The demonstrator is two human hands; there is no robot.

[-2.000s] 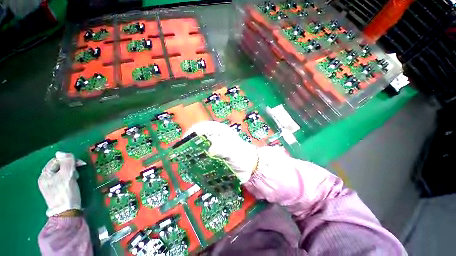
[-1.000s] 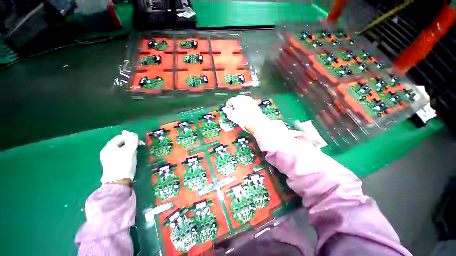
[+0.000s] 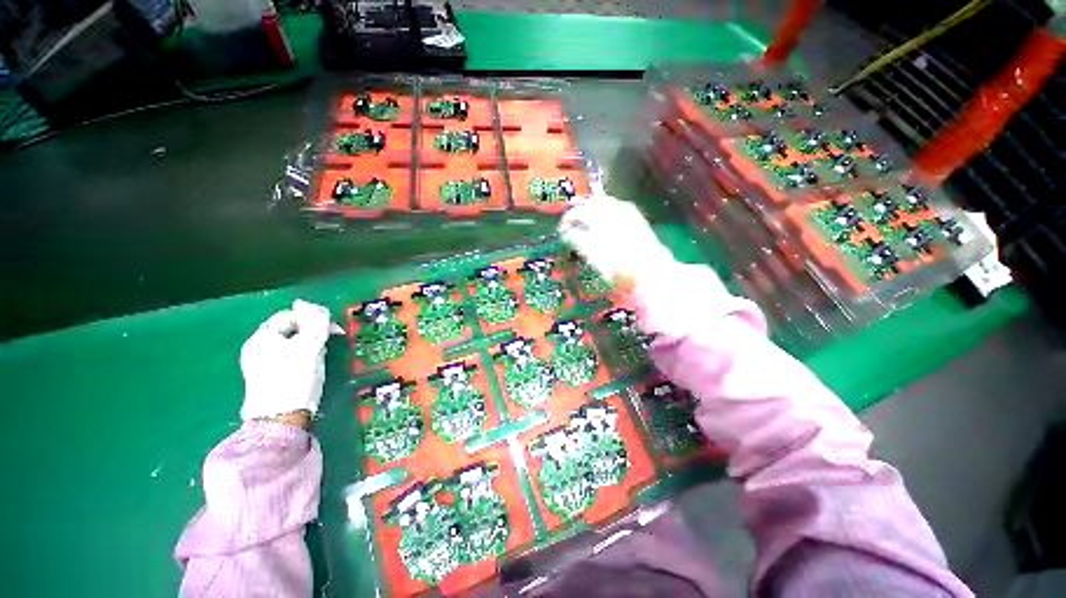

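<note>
The near clear tray (image 3: 376, 481) has orange-red lining and green circuit boards (image 3: 458, 401), two in each compartment that shows fully. My gloved right hand (image 3: 610, 236) is over its back right corner, fingers pointing down by a partly hidden board (image 3: 593, 278). Its fingertips are blurred, so I cannot tell if it grips anything. My right sleeve covers part of the right column. My gloved left hand (image 3: 284, 362) is curled beside the tray's left edge, above the green mat. A small pale tip shows at its fingers; I cannot tell if it is held.
A second tray (image 3: 456, 217) lies behind, with one board in most compartments and bare lining at its back right. A tall stack of filled trays (image 3: 748, 193) stands at the right. A black device (image 3: 392, 33) and a whitish container (image 3: 228, 33) are at the back.
Two seconds ago my right hand was at a large board held over the tray's middle. It then went to the back row and has since moved right. The view has shifted; my left hand stays beside the tray.
</note>
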